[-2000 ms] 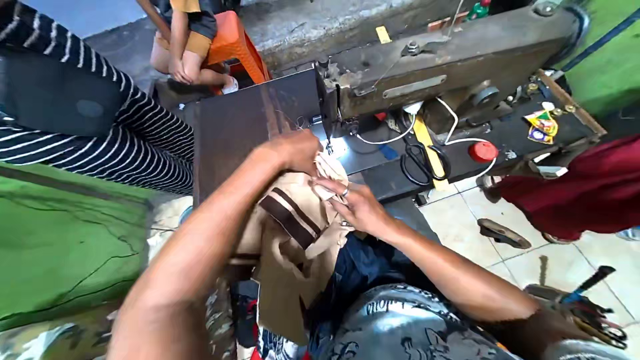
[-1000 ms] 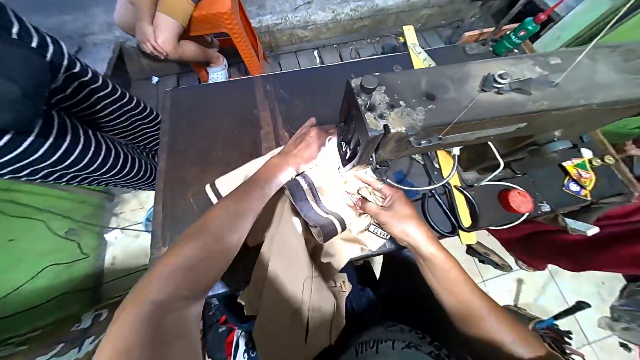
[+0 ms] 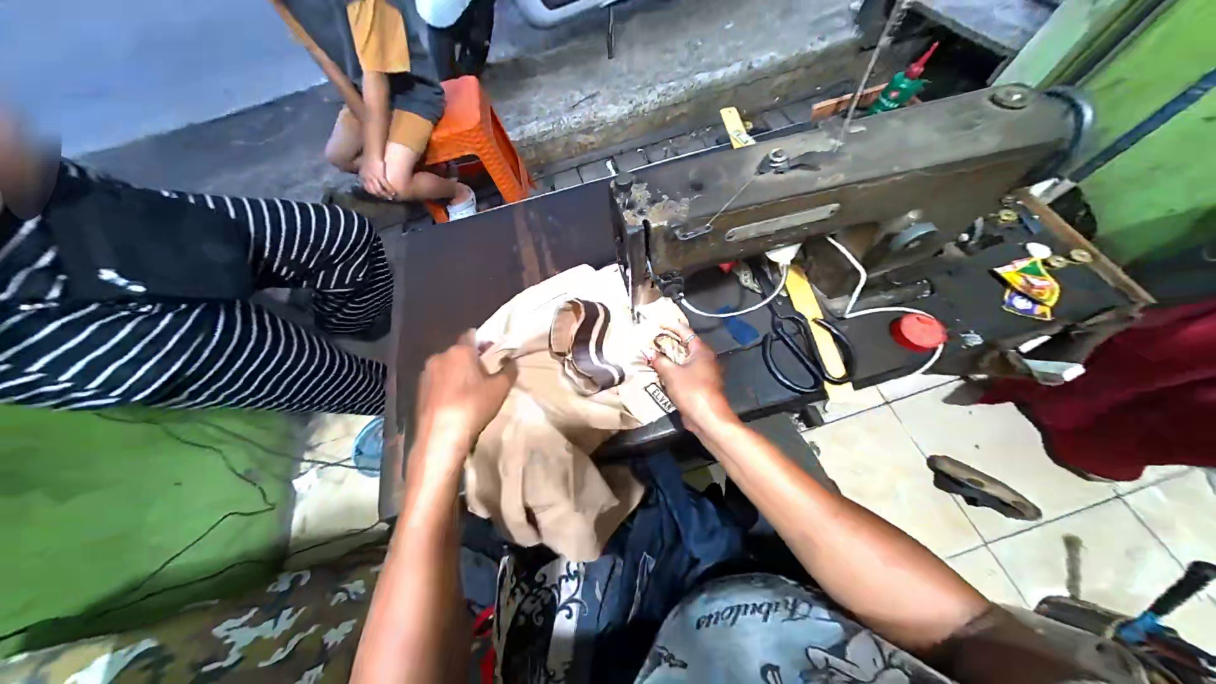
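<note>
A beige garment (image 3: 546, 423) with a brown and white striped band (image 3: 584, 347) lies under the needle area of an old sewing machine (image 3: 779, 190) and hangs over the table's front edge. My left hand (image 3: 463, 385) grips its left side, fingers closed on the cloth. At the right, my right hand (image 3: 686, 372) pinches a bunched part of the same garment close to the machine's needle; a small patch with writing shows just below that hand. The needle tip is hard to make out. Light from a small lamp (image 3: 785, 253) falls near the needle.
Black-handled scissors (image 3: 793, 353) and a yellow ruler (image 3: 815, 323) lie right of my right hand, beside a red round container (image 3: 918, 331). A person in striped trousers (image 3: 313, 256) stands left of the table. Another person sits on an orange stool (image 3: 480, 133) behind.
My left hand has moved left, away from the needle, and now holds the garment's left side. My right hand stays on the cloth beside the needle. The view has shifted.
</note>
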